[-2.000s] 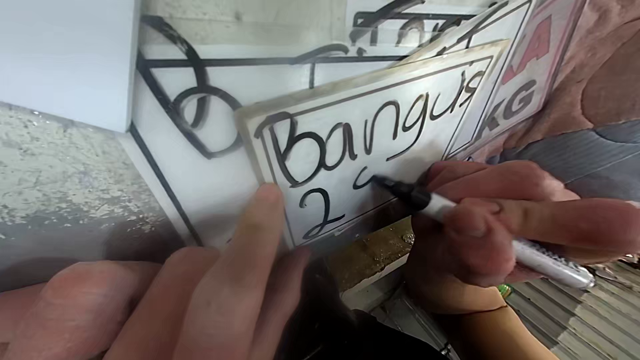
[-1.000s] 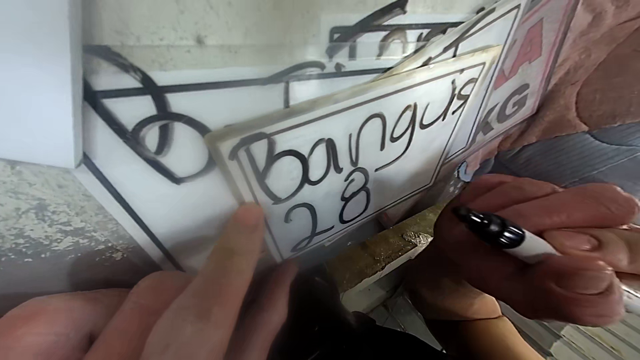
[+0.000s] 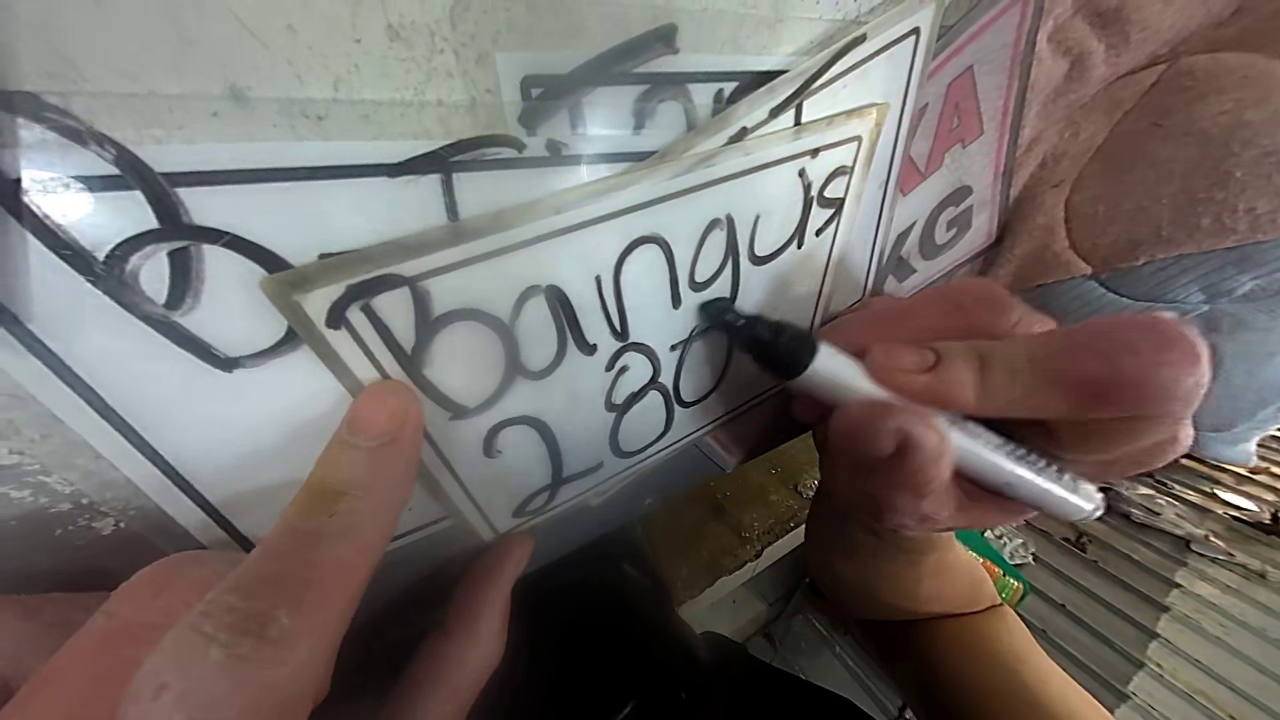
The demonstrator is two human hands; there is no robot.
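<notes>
A small laminated sign [image 3: 560,310] with a black border bears handwriting in black marker, a word above a number. My left hand [image 3: 290,560] grips its lower left corner, index finger on the front and another digit at the lower edge. A black-and-white marker pen [image 3: 900,410] is held in my right hand [image 3: 930,420], its tip on or just over the sign at the end of the lower line. Behind the sign lie larger laminated sheets [image 3: 270,430] with thick black marker strokes.
A printed sign with red and black letters [image 3: 950,150] stands at the upper right, beside brown and grey-blue fabric [image 3: 1160,180]. Below are a wet brown ledge [image 3: 740,530], corrugated sheeting [image 3: 1180,600] and a green packet [image 3: 1000,565]. A worn pale surface [image 3: 250,60] is behind the sheets.
My right hand has moved the marker back to the sign after holding it off to the right. The lower line has gained strokes. My left hand still holds the lower left corner.
</notes>
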